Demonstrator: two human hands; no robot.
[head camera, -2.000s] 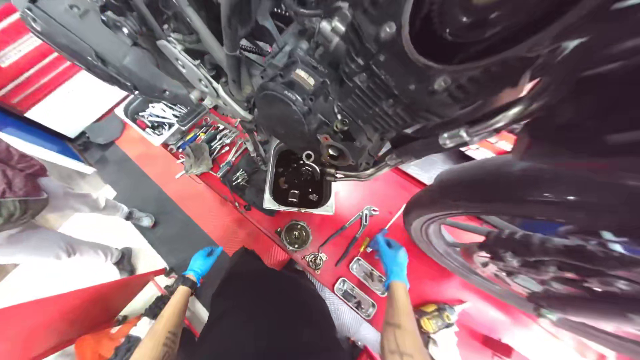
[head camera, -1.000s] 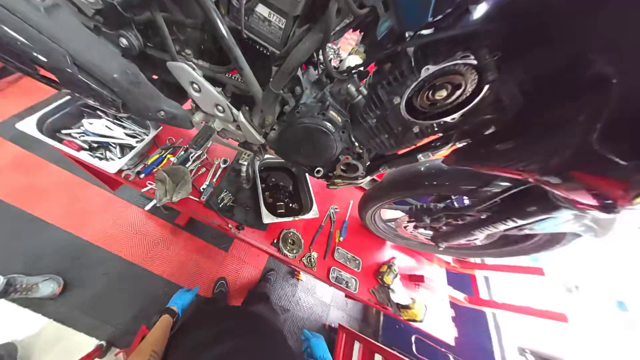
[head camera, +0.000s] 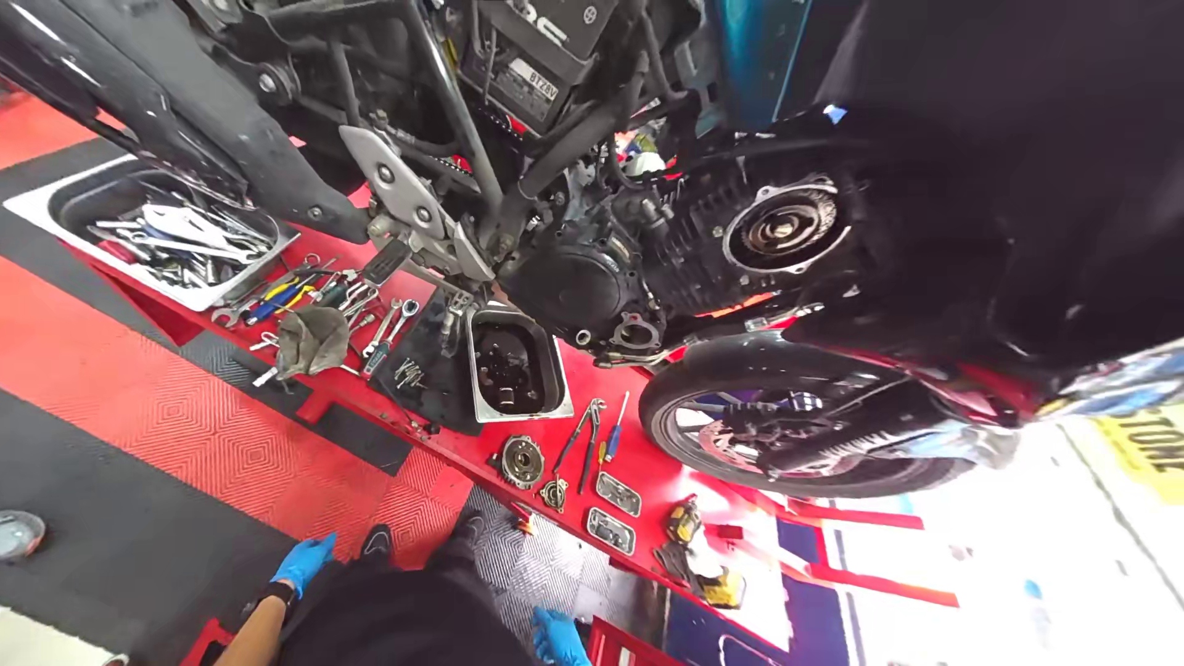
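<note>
My left hand (head camera: 305, 562), in a blue glove, hangs at the lower left over the floor, holding nothing, fingers loosely apart. At the bottom edge my right hand (head camera: 558, 636), also blue-gloved, is partly cut off beside a red frame; I cannot tell its finger state. Ahead of both, a motorcycle engine (head camera: 573, 287) stands above the red lift bench (head camera: 435, 442). A drain pan (head camera: 518, 365) with dark oil sits under the engine. Near the bench edge lie a round metal engine cover (head camera: 523, 462), a smaller metal part (head camera: 554, 495), water pump pliers (head camera: 592, 425) and a blue-handled screwdriver (head camera: 615, 435).
A metal tray of wrenches (head camera: 185, 231) stands at the left, with pliers (head camera: 277, 301), a cloth (head camera: 313, 340) and ratchets (head camera: 393, 324) nearby. Two small metal trays (head camera: 612, 530), a yellow cordless tool (head camera: 686, 520) and the front wheel (head camera: 786, 416) are at the right. A shoe (head camera: 18, 535) shows far left.
My right hand has moved from beside the screwdriver and small trays down to the bottom edge. The view has shifted widely, showing more of the motorcycle.
</note>
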